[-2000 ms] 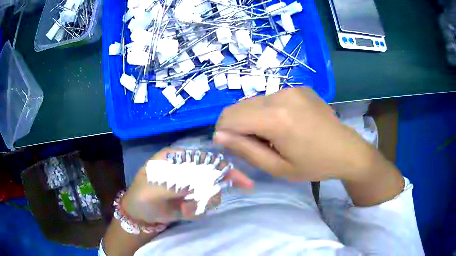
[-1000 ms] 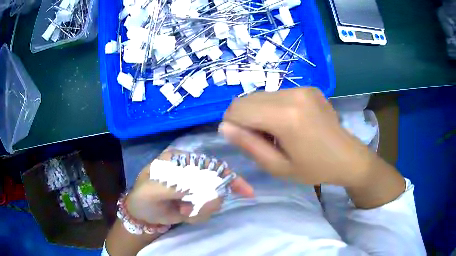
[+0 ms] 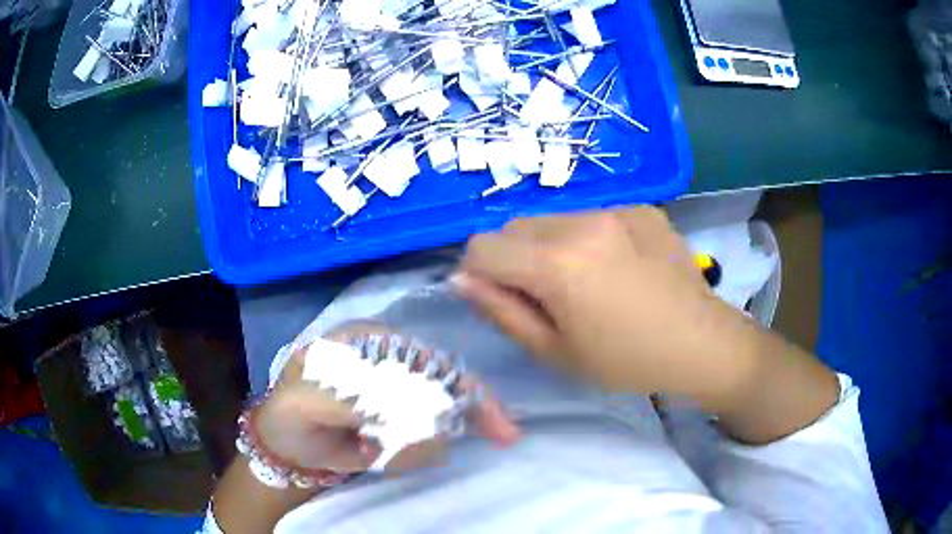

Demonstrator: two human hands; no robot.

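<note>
My left hand (image 3: 313, 422), wearing a beaded bracelet, holds a fanned bunch of white-tabbed metal rods (image 3: 381, 396) at the lower left. The white tabs form a jagged row with thin metal ends along the upper and right edges. My right hand (image 3: 600, 297) is curled and blurred, above and right of the bunch and apart from it. A yellow-and-black handle end, apparently of nippers (image 3: 709, 269), shows behind its far edge; the rest is hidden. The fingertips are close together, and I cannot tell whether a rod is between them. The blue tray (image 3: 438, 232) holds a loose pile of tabbed rods.
A digital scale (image 3: 743, 69) lies right of the tray. A clear tub with tabbed rods (image 3: 120, 52) and another clear container (image 3: 37, 209) are at the left. A carton (image 3: 125, 480) with clear, green-patched bags stands below the bench. The bench edge runs just beyond my hands.
The tray and bench have shifted slightly left and up in view. The bunch is turned a little in my left hand. The yellow-and-black handle end now shows behind my right hand.
</note>
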